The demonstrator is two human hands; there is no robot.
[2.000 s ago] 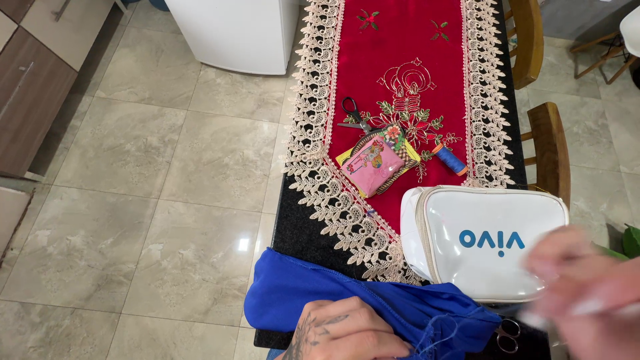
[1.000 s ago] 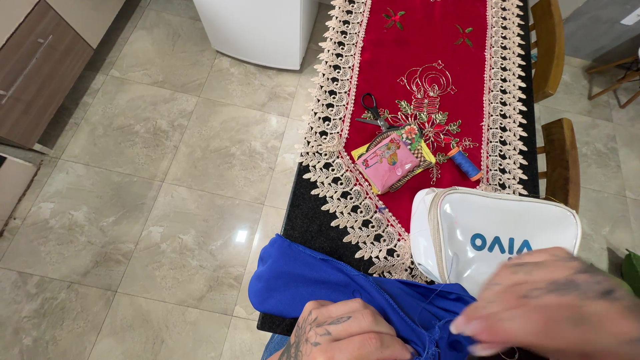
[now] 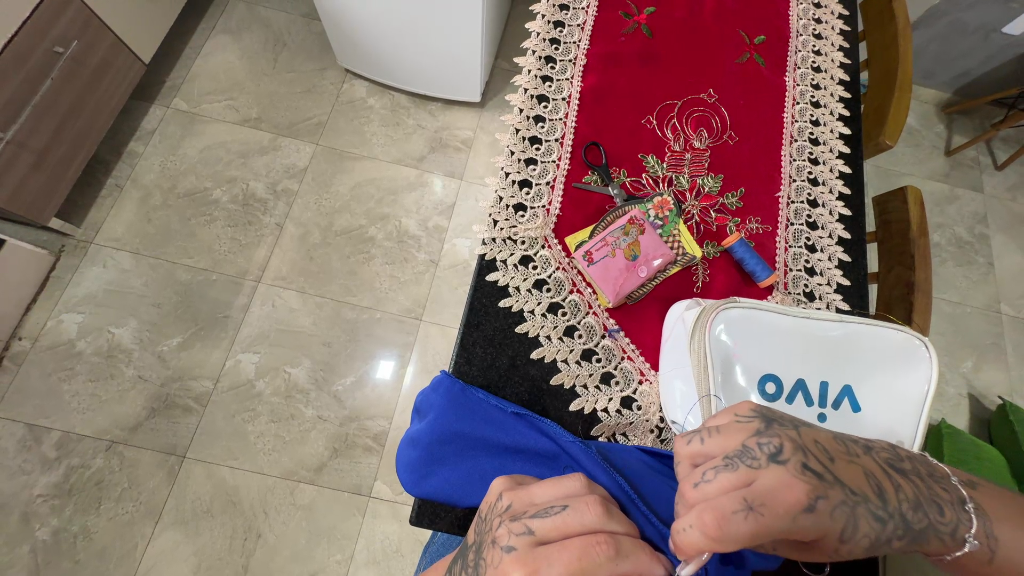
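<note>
Blue fabric (image 3: 480, 440) with a stitched seam lies across the corner of a black stone table (image 3: 496, 336). My left hand (image 3: 560, 520) grips the cloth near the bottom edge, its fingertips partly out of frame. Beside it my right hand (image 3: 768, 480) has its fingers closed at the same fabric; a thin thread loops above its knuckles. Whether a needle is between these fingers is hidden. Just beyond my right hand stands a white zippered pouch (image 3: 816, 352). A spool of blue thread (image 3: 749, 260) and black-handled scissors (image 3: 602, 172) rest farther up.
A red table runner (image 3: 680, 64) with lace edging covers the table. On it a pink packet (image 3: 624, 256) lies over a patterned item and something yellow. Wooden chairs (image 3: 904, 256) stand along the right side, and green leaves (image 3: 968, 452) show at lower right.
My right hand was raised and blurred over the pouch two seconds ago; it has come down and left to the blue fabric, beside my left hand. My left hand stays on the cloth.
</note>
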